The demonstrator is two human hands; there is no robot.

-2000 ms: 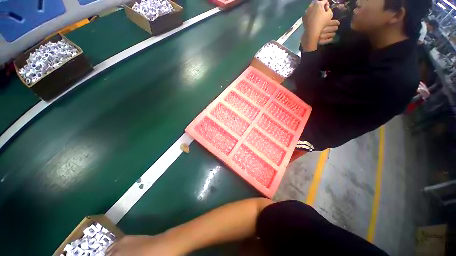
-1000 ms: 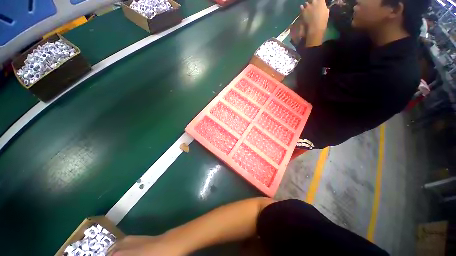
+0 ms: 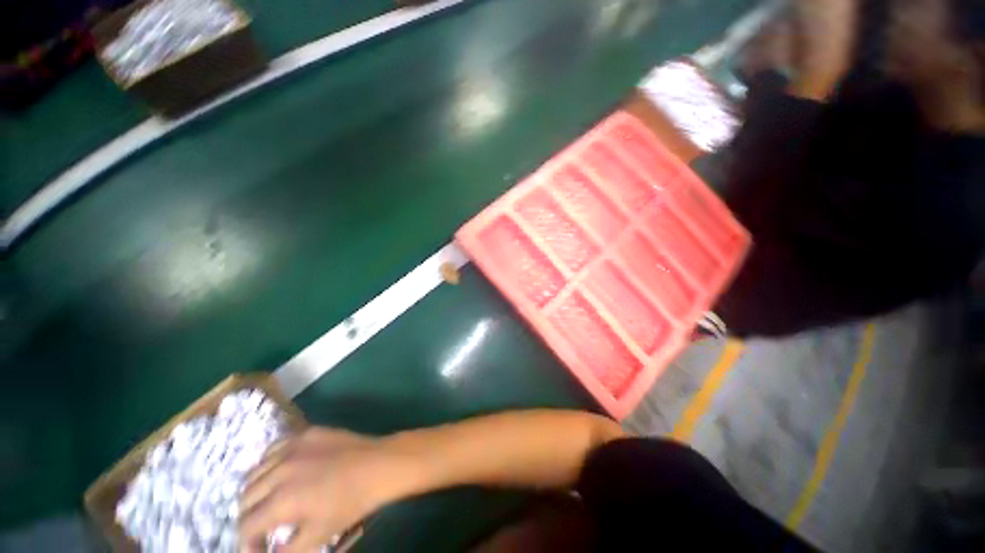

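The view is blurred. An open brown carton [image 3: 108,499] full of small white parts [image 3: 200,464] stands at the lower left on the green surface. My right hand [image 3: 313,491] reaches in from the right and rests over the parts, fingers curled down. A whitish part shows by its fingertips; whether it is gripped I cannot tell. My left hand is not in view; a dim skin-coloured patch at the bottom edge is unclear.
A red-pink tray [image 3: 572,290] with ten pockets lies across the white strip [image 3: 367,324], with a small brown lump [image 3: 450,272] beside it. Other cartons stand at upper left [image 3: 205,70] and upper right [image 3: 670,127]. A dark-clothed person [image 3: 853,216] is at right.
The whole view has shifted, so the tray and cartons appear further right. More of the near carton and my right hand now shows. The blue thing at upper left has left the view.
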